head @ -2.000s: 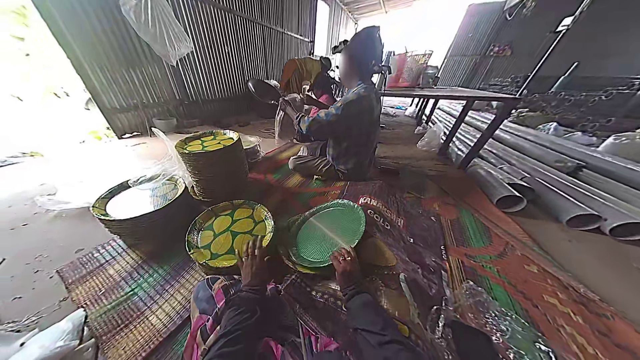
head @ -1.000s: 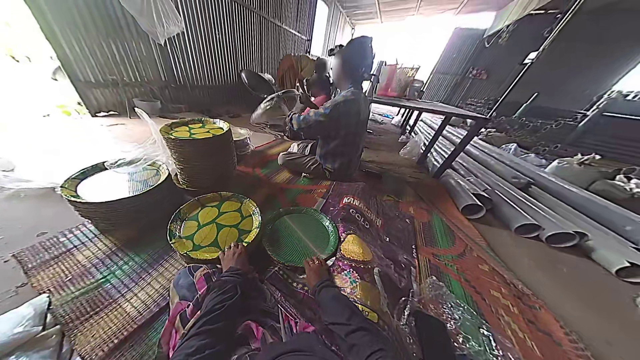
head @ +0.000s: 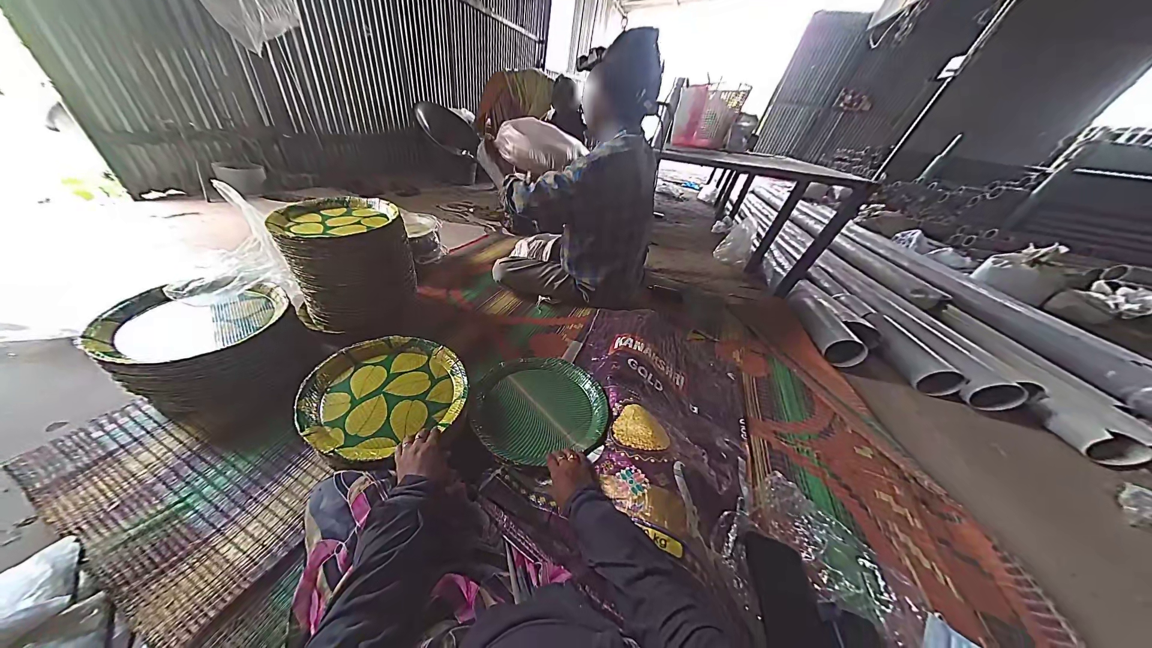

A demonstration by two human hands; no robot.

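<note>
My left hand (head: 421,456) rests on the near right rim of a round plate with yellow leaf shapes on green (head: 382,400). Touching the near rim of a plain green round plate (head: 540,411) is my right hand (head: 569,472); whether its fingers grip the rim is unclear. The two plates lie side by side in front of my lap. Behind them stands a tall stack of leaf-patterned plates (head: 346,270). A wider stack (head: 207,360), with a pale round surface on top and clear plastic over it, is at the left.
A printed purple sack (head: 666,378) lies on the woven mats (head: 162,522), with clear plastic (head: 810,531) at its right. A person (head: 603,198) sits ahead, holding a pale bundle. Beyond are a table (head: 765,166) and long grey pipes (head: 918,351); another person is farther back.
The green plate lay lighter and tilted two seconds ago, and now sits lower and flatter beside the sack. The seated person's round tray is out of sight, and a pale bundle shows there.
</note>
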